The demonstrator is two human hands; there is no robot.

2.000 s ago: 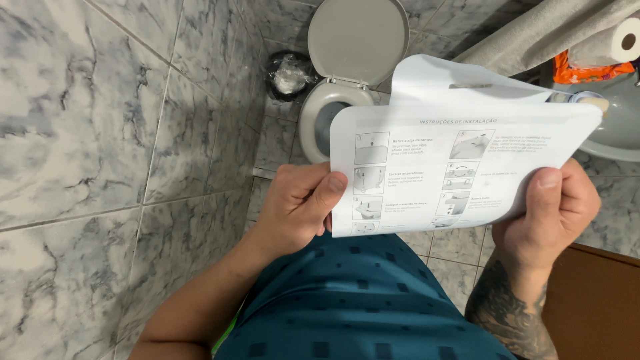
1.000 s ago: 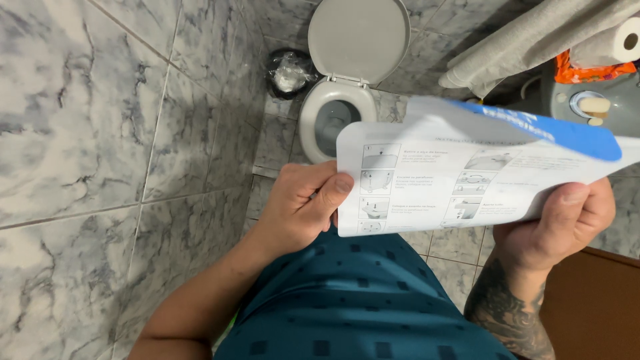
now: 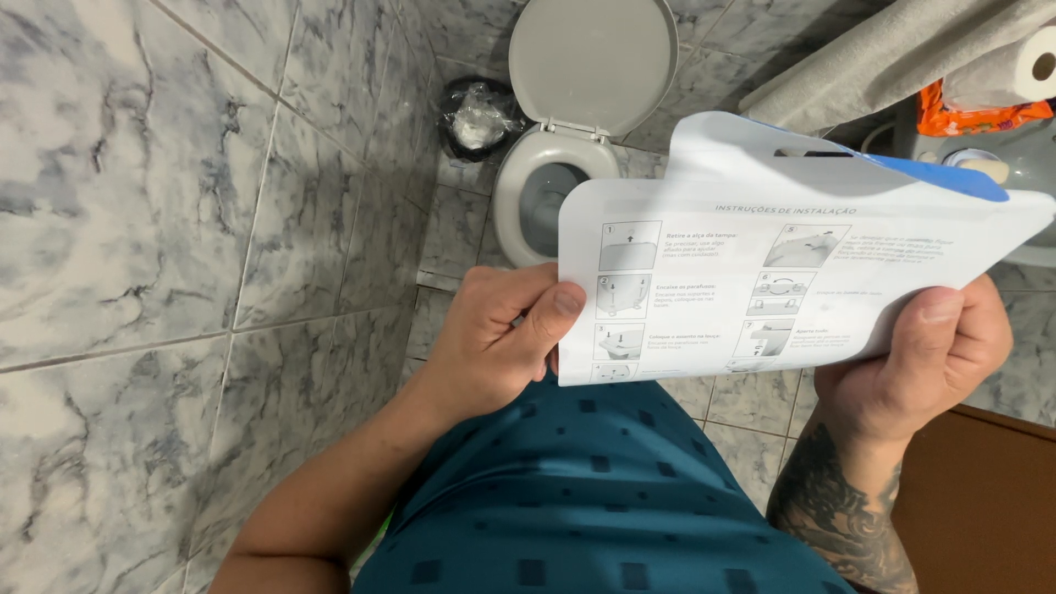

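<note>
A folded white instruction sheet (image 3: 709,305), printed with small numbered drawings and text, is held up in front of my body. My left hand (image 3: 516,334) pinches its left edge, thumb on the printed face. At the lower right edge my right hand (image 3: 928,355) grips it, thumb also on the front; the fingers behind are hidden. Above the printed panel rises the sheet's other panel, with a slot and a blue strip showing. Beyond the sheet stands a toilet (image 3: 549,198) with its lid (image 3: 594,62) raised and the seat down.
A black waste bin (image 3: 477,120) with a plastic liner stands left of the toilet. At the right are a grey washbasin (image 3: 1027,153), a paper roll (image 3: 1011,70) on an orange packet (image 3: 973,115), and a hanging grey cloth (image 3: 874,62). A marbled tile wall (image 3: 165,247) runs along the left.
The sheet's rear panel has shifted: one second ago it showed a broad blue printed side, and now mostly white shows with a narrower blue part. Both hands keep their hold.
</note>
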